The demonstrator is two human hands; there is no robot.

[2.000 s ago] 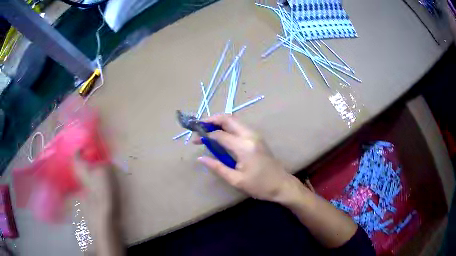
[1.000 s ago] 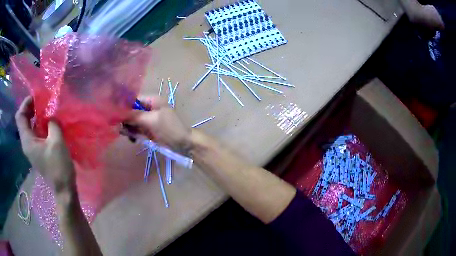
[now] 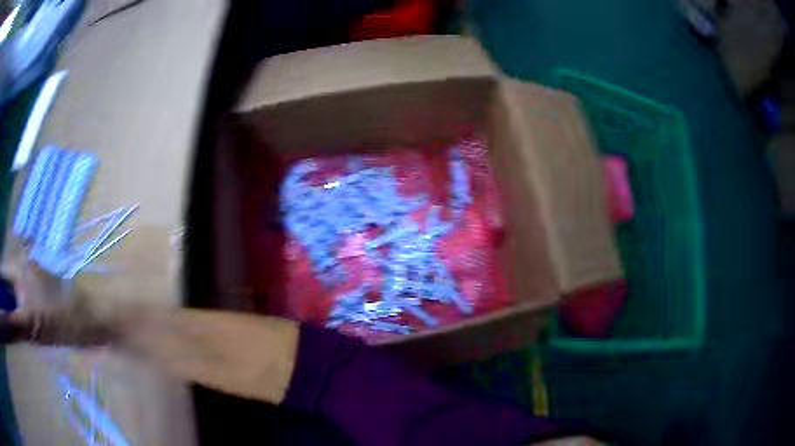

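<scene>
My right hand (image 3: 57, 315) is at the far left, strongly blurred and cut off by the picture's edge. A dark blue bit, like the grip of the blue-handled cutters (image 3: 8, 296), shows at its fingers. Just above the hand, a circuit board panel (image 3: 54, 200) lies on the brown table, with thin white edge strips (image 3: 103, 239) beside it. More strips (image 3: 91, 409) lie below the hand. My left hand is not in view. The pink bubble wrap seen earlier is out of the picture.
An open cardboard box (image 3: 375, 71) with red-pink lining holds a heap of small separated boards (image 3: 383, 226). A green basket (image 3: 697, 235) stands right of it, with a pink pack (image 3: 619, 187). A white strip (image 3: 39, 118) lies on the table.
The view has swung right, so the box is now central and the table at the left. My left hand and the pink wrap have left the picture. The basket has come into view.
</scene>
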